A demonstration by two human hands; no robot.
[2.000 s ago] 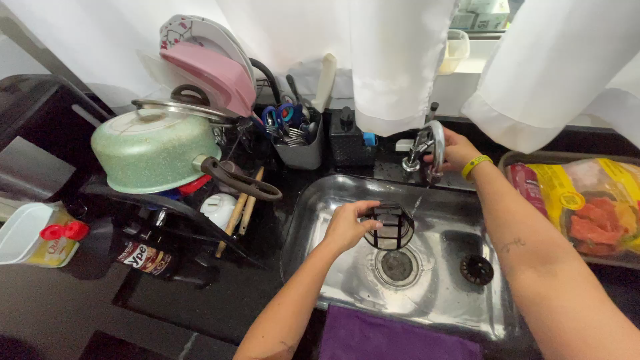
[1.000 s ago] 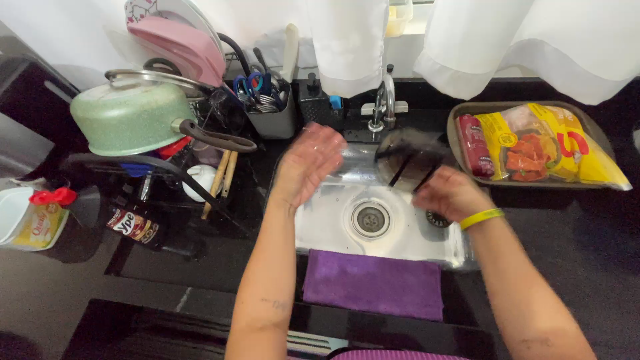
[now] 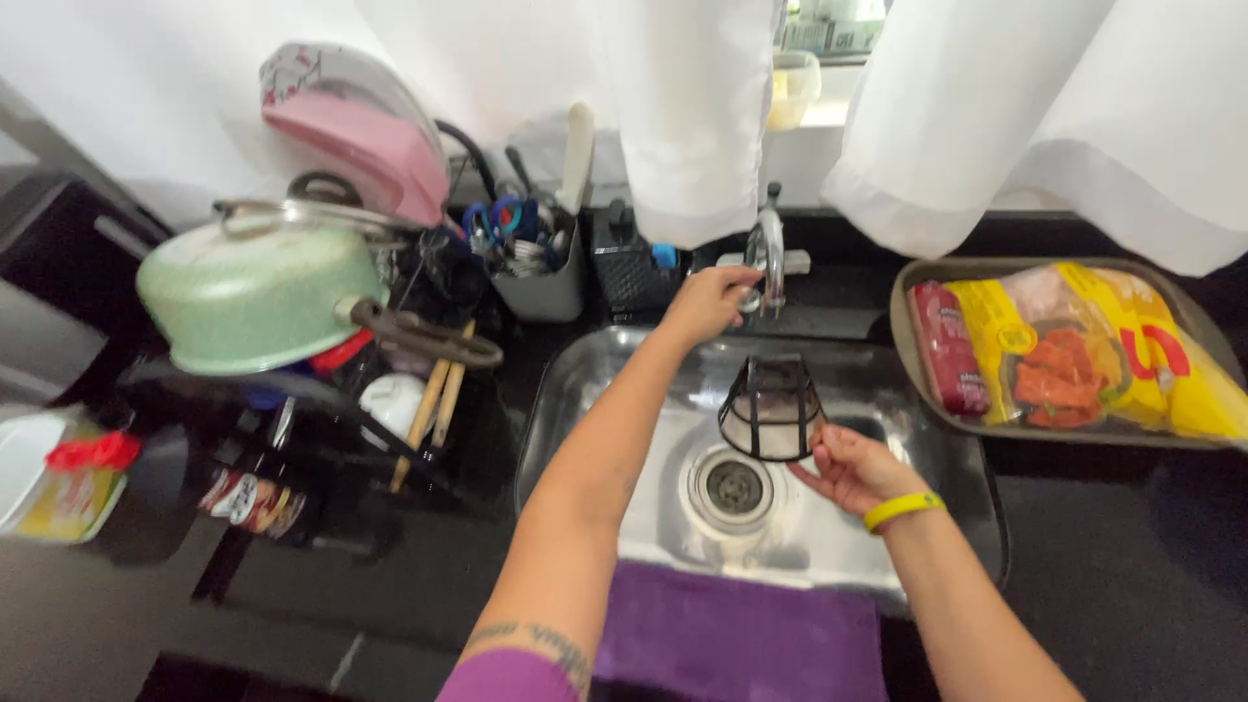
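Note:
My right hand (image 3: 858, 468), with a yellow wristband, pinches the rim of a black-framed mesh filter basket (image 3: 772, 409). The basket is held above the stainless steel sink (image 3: 643, 507), just over and behind the drain strainer (image 3: 733, 489). My left hand (image 3: 712, 302) reaches to the chrome faucet (image 3: 770, 249), its fingers at the faucet's lower left side; whether they grip it cannot be made out. A purple cloth (image 3: 741, 634) lies along the sink's front edge.
A tray (image 3: 907, 341) with packaged meat (image 3: 1063, 370) stands right of the sink. On the left, a dish rack holds a green pot (image 3: 258, 292) and a pink dish (image 3: 361, 151). A gray utensil holder (image 3: 541, 283) and a black dispenser (image 3: 634, 268) stand behind. White curtains (image 3: 692, 117) hang close to the faucet.
My left hand has moved to the faucet, where my right hand was two seconds ago. The filter basket, at my left hand then, is now in my right hand.

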